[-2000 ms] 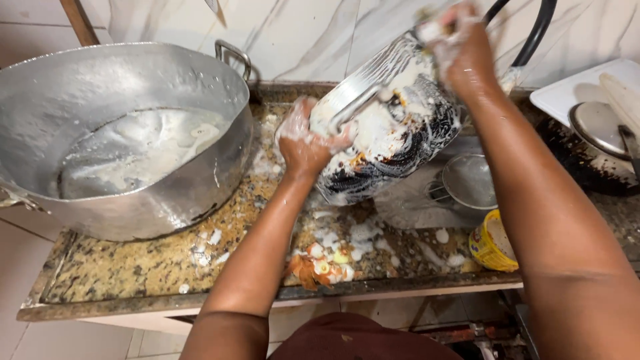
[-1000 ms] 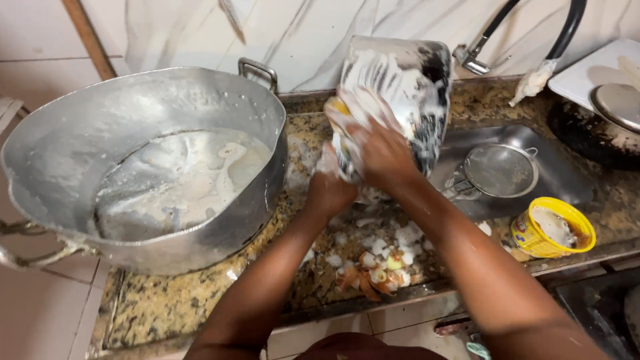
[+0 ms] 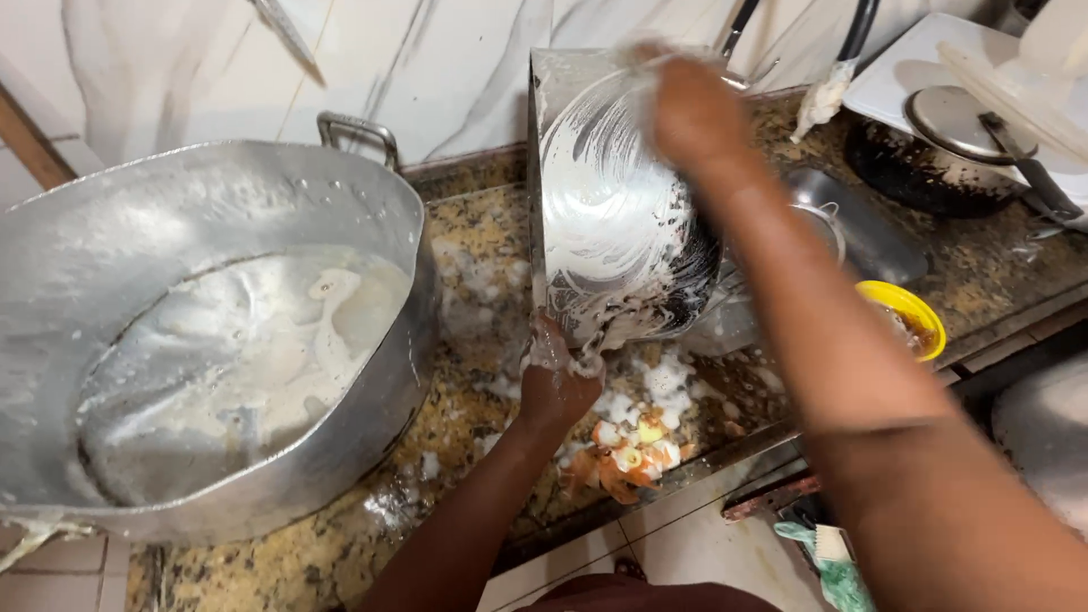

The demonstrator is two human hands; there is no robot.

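Observation:
A soapy metal pot (image 3: 608,212) with blackened patches stands tilted on its side on the granite counter, its side turned up towards me. My left hand (image 3: 561,357), covered in suds, grips its lower edge. My right hand (image 3: 688,102) is blurred at the pot's upper right; its fingers are bent against the surface, and whether it has a sponge in it cannot be seen. Left of the pot stands a large oval aluminium pot (image 3: 238,357) with cloudy liquid in the bottom. Onion scraps (image 3: 629,459) and foam lie below the soapy pot.
Behind my right forearm is a steel sink (image 3: 858,225) with a strainer (image 3: 820,229). A yellow tub (image 3: 914,314) stands at the counter's front edge. A blackened pan (image 3: 926,170), a lid (image 3: 969,123) and a white tray (image 3: 901,64) are at the back right. A knife (image 3: 289,38) is against the tiled wall.
The soapy pot has been turned from its earlier slant. My right hand has moved from beside my left hand to the pot's upper right, and my left hand now holds the lower edge.

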